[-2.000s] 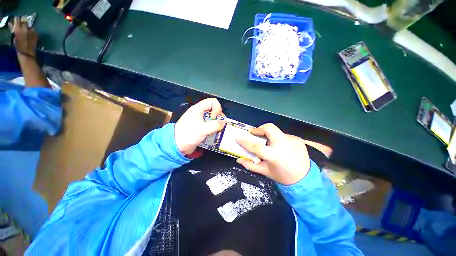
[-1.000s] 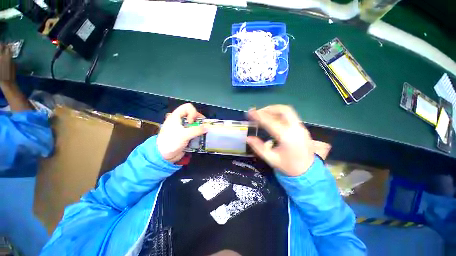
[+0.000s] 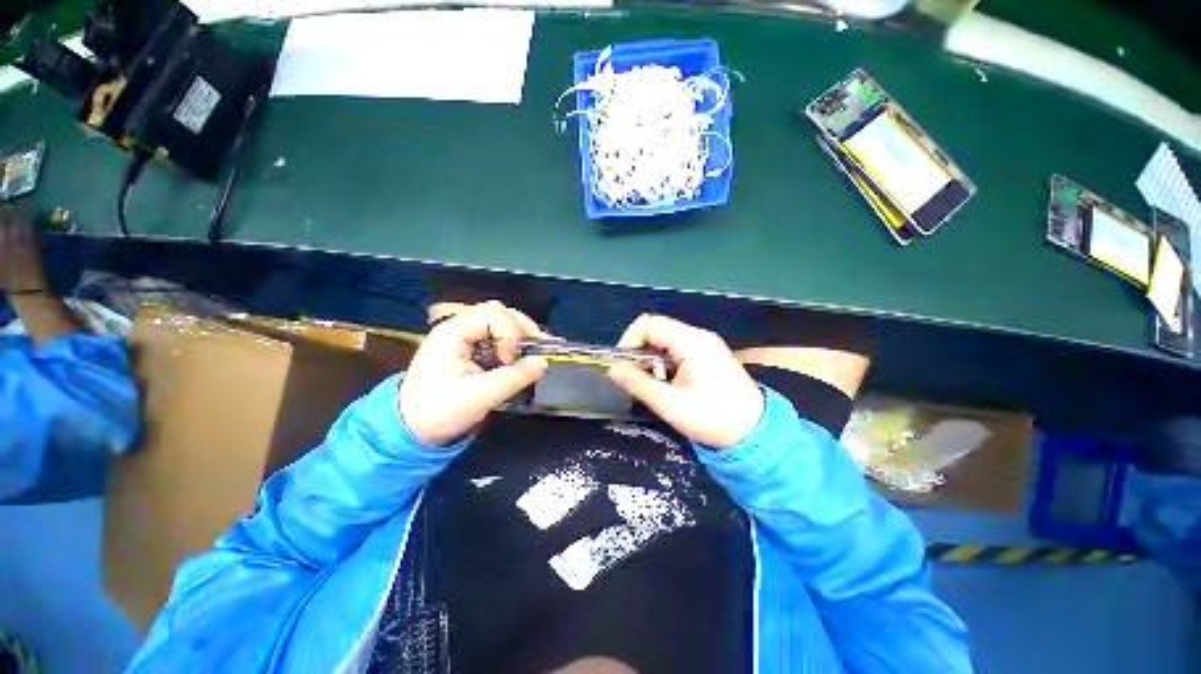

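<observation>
A phone body [image 3: 576, 383] is held above my lap, tilted so that its long edge and a yellow line show, with a grey flat area below. My left hand [image 3: 470, 374] grips its left end, thumb in front and fingers behind. My right hand [image 3: 690, 381] grips its right end the same way. The fingers hide both ends. Most of the phone's face is foreshortened.
On the green bench [image 3: 395, 184] are a blue bin [image 3: 649, 132] of white strips, stacked phone bodies [image 3: 896, 158], more phone bodies [image 3: 1104, 234] at right, white paper [image 3: 406, 55] and a black unit [image 3: 185, 99]. Another person's sleeve [image 3: 66, 408] shows at left.
The phone body has tilted from face-up to nearly edge-on. My right hand, raised and blurred at the phone's right end one second ago, now grips that end. The bench view has shifted slightly.
</observation>
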